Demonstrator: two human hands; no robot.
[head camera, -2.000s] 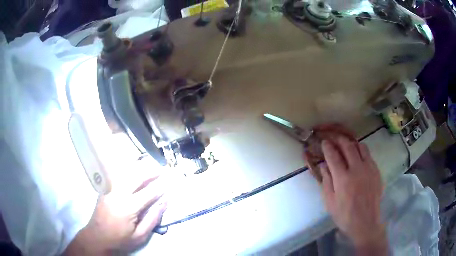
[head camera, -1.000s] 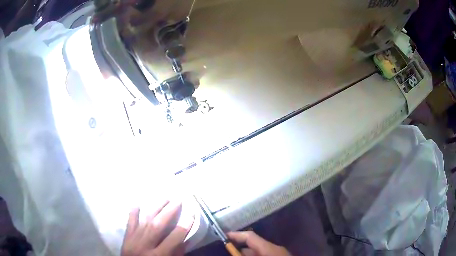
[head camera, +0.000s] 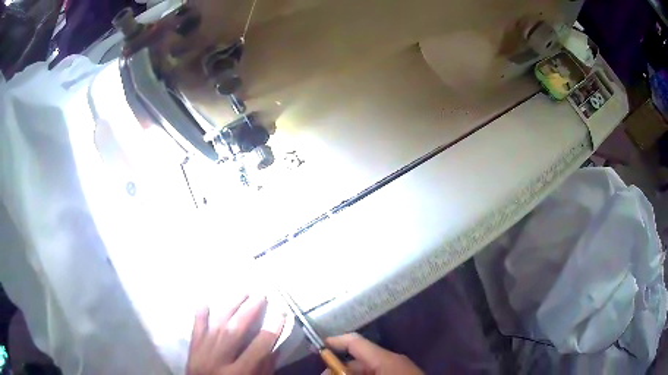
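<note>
White fabric (head camera: 44, 183) lies bunched at the left and spreads overexposed over the table's left part. My left hand (head camera: 233, 340) rests on it at the bottom, fingers spread; whether it pinches cloth is unclear. My right hand (head camera: 373, 357), cut off by the bottom edge, holds scissors (head camera: 311, 333) by their orange handle. The pale blades point up and left, beside my left fingers at the table's front edge. How far the blades are open cannot be told. The presser foot and needle area (head camera: 249, 150) stands above and behind my hands, with glare beneath it.
The beige-brown machine head (head camera: 366, 58) spans the top. A bobbin tray (head camera: 592, 97) with a green-yellow packet (head camera: 557, 77) sits at the table's right end. Crumpled whitish cloth or plastic (head camera: 586, 264) hangs at the lower right, beyond the table's front edge.
My right hand has moved from the machine bed at the right, where it grasped the scissors, to the front edge beside my left hand. My left hand has moved down and right. The view has shifted.
</note>
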